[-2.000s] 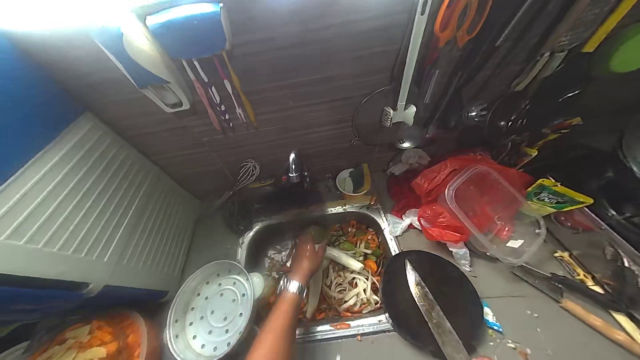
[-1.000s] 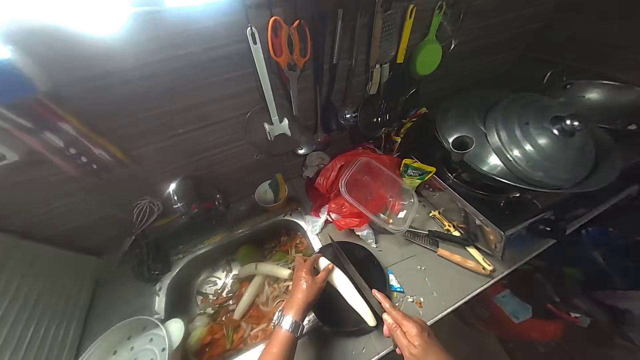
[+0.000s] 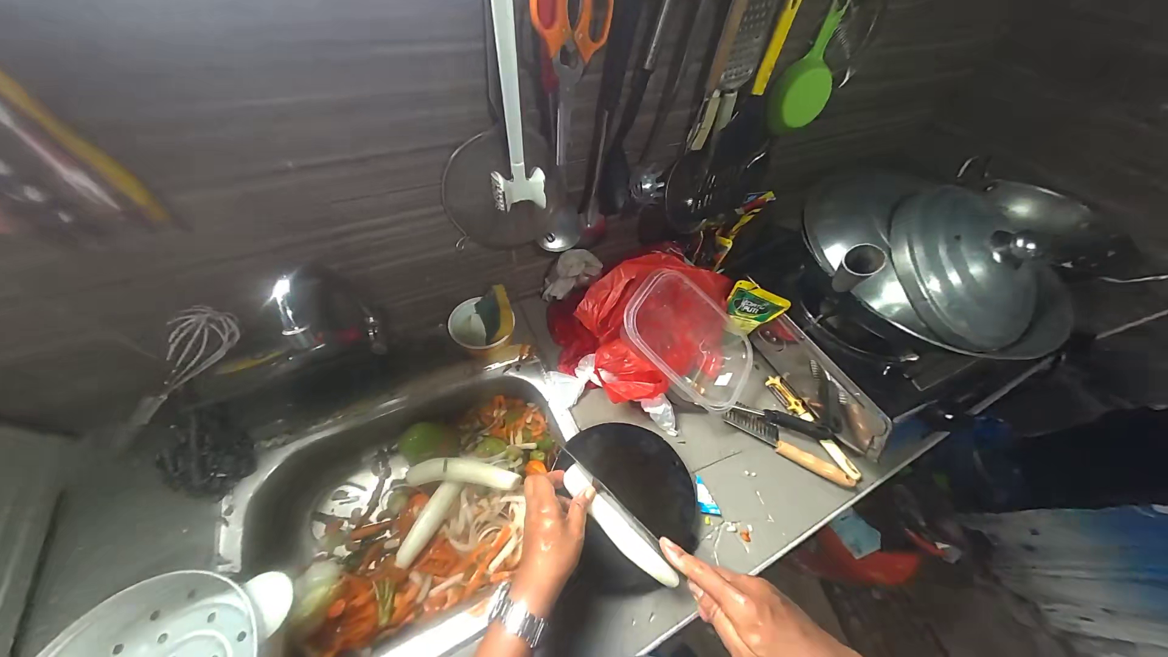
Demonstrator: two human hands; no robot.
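A peeled, pale long vegetable [image 3: 620, 529] lies across a round black board [image 3: 630, 456] beside the sink. My left hand [image 3: 550, 529], with a metal watch at the wrist, grips its upper end. My right hand [image 3: 744, 598] holds a kitchen knife [image 3: 616, 497], its blade lying along the vegetable's right side; the handle is mostly hidden in the fingers. In the steel sink [image 3: 274, 484] are two more peeled pieces, one of them [image 3: 465, 473] near my left hand, among orange and pale peelings [image 3: 456, 557] and a green round vegetable [image 3: 427, 442].
A clear plastic container [image 3: 689, 338] leans on red plastic bags [image 3: 630, 274]. A wooden-handled knife [image 3: 815, 464] and other tools lie near the counter edge. The stove with large metal lids [image 3: 958, 265] stands at right, a white perforated strainer [image 3: 164, 620] at lower left. Utensils hang above.
The knife lay on the black board two seconds ago; my right hand now holds it. My left hand has moved from the sink to the board, gripping the pale vegetable. The view has swung right.
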